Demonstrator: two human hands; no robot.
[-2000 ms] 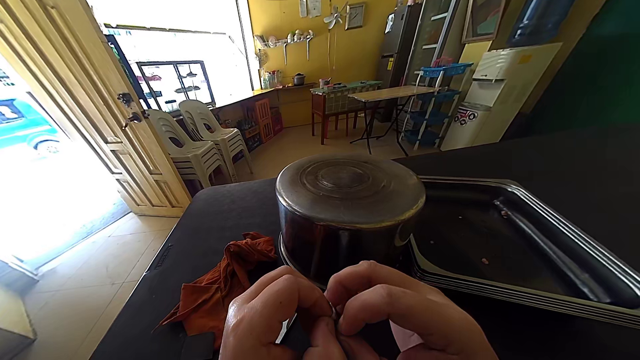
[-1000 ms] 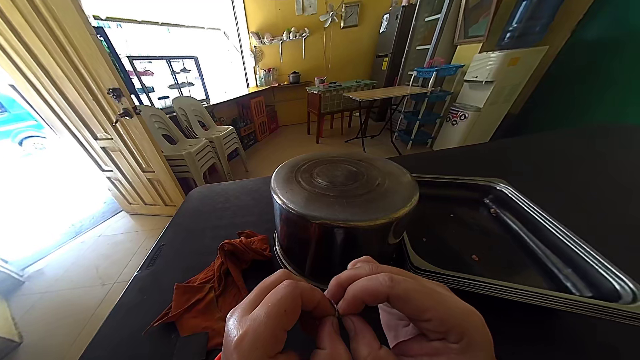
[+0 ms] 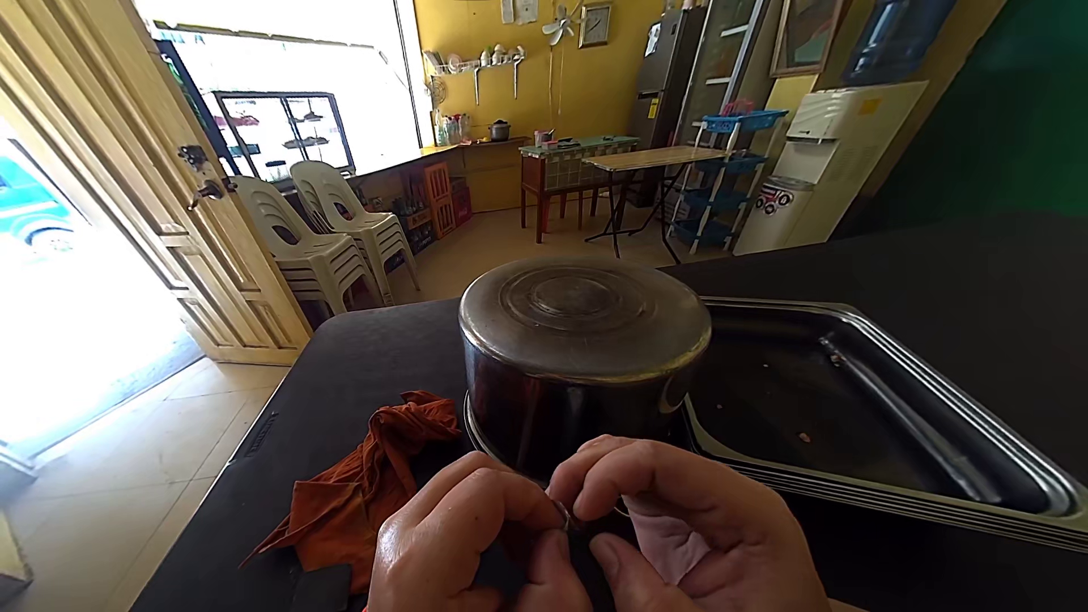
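Both hands are close together at the bottom centre, in front of an upturned metal pot [image 3: 586, 340] on a black table. My left hand [image 3: 476, 540] pinches a small, thin, shiny object [image 3: 565, 514] between thumb and fingertips; what it is cannot be told. Beside it, my right hand [image 3: 688, 527] has its thumb and index finger apart, the index fingertip close to that small object. Whether the right fingers touch it is unclear. To the left of my left hand lies a crumpled rust-orange cloth [image 3: 357, 484].
Stacked metal trays [image 3: 850, 408] with small crumbs lie right of the pot on the black table [image 3: 382, 340]. Beyond stand stacked plastic chairs [image 3: 340, 229], an open wooden door [image 3: 170, 212], a folding table [image 3: 654, 157], a blue-shelved rack [image 3: 722, 170] and a water dispenser [image 3: 824, 161].
My right thumb has moved away from the left fingertips, where the thumbs were close together a second ago. The pot and trays have not moved.
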